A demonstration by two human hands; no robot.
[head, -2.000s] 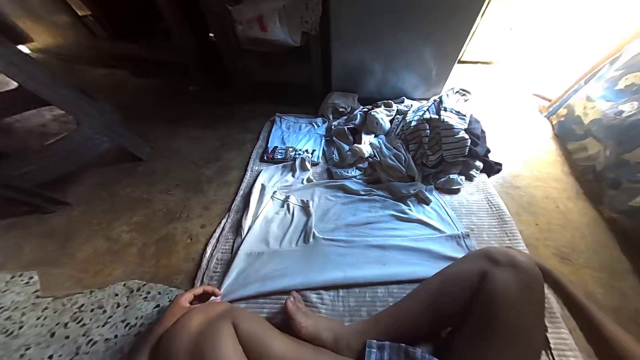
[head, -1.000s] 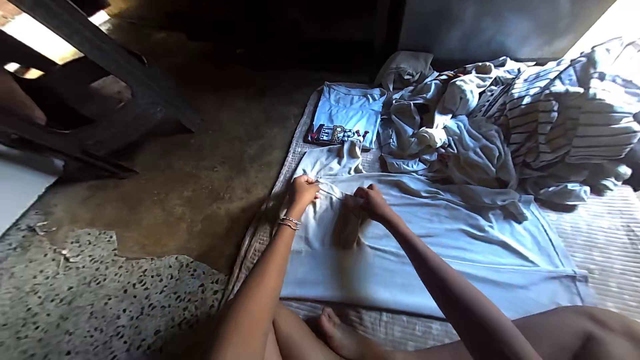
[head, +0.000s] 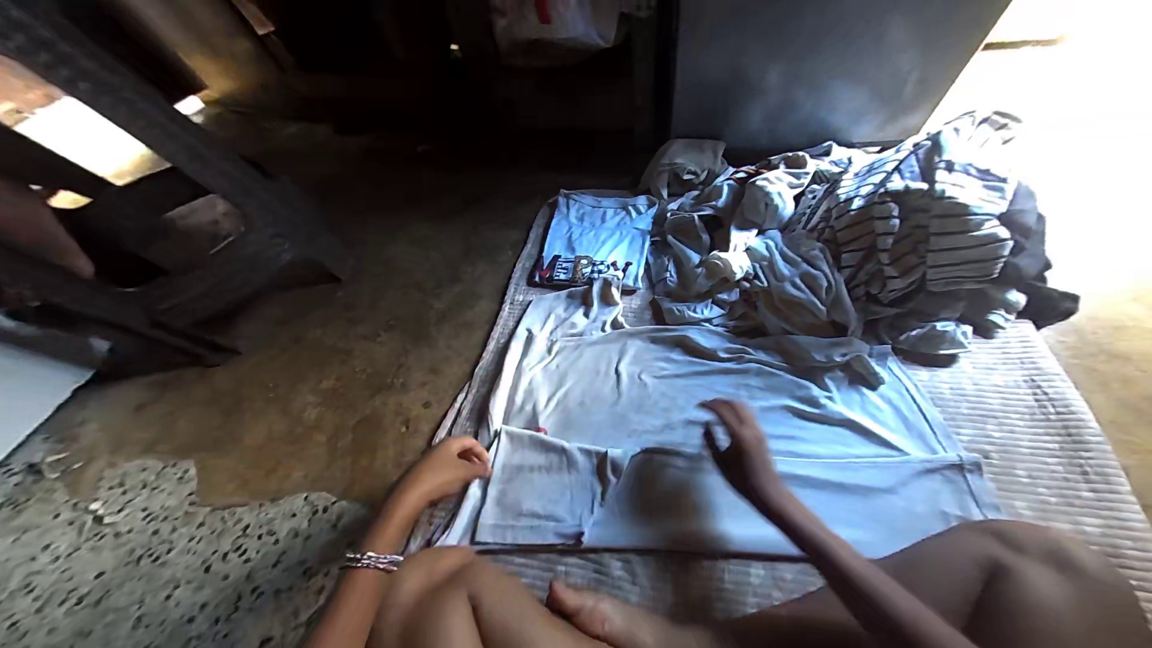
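Note:
A pale blue-grey shirt [head: 666, 387] lies spread on a ribbed mat, its near side folded over in a long band. One sleeve [head: 544, 490] lies flat on that band at the left. My left hand [head: 454, 470], with bracelets at the wrist, is at the shirt's left edge with fingers curled; whether cloth is pinched in them cannot be told. My right hand [head: 740, 445] hovers over the middle of the shirt, fingers apart and holding nothing, its shadow on the cloth. The other sleeve [head: 576, 310] lies crumpled toward the far left.
A folded light blue shirt [head: 598, 236] with printed writing lies at the mat's far left corner. Beside it is a heap of crumpled clothes [head: 792, 234], some striped. The ribbed mat [head: 1017, 396] shows at the right. A dark wooden frame [head: 198, 180] stands on the floor at the left.
Both hands were together at the near sleeve; they have since moved apart, the left to the shirt's edge, the right above its middle. The sleeve now lies flat on the folded band.

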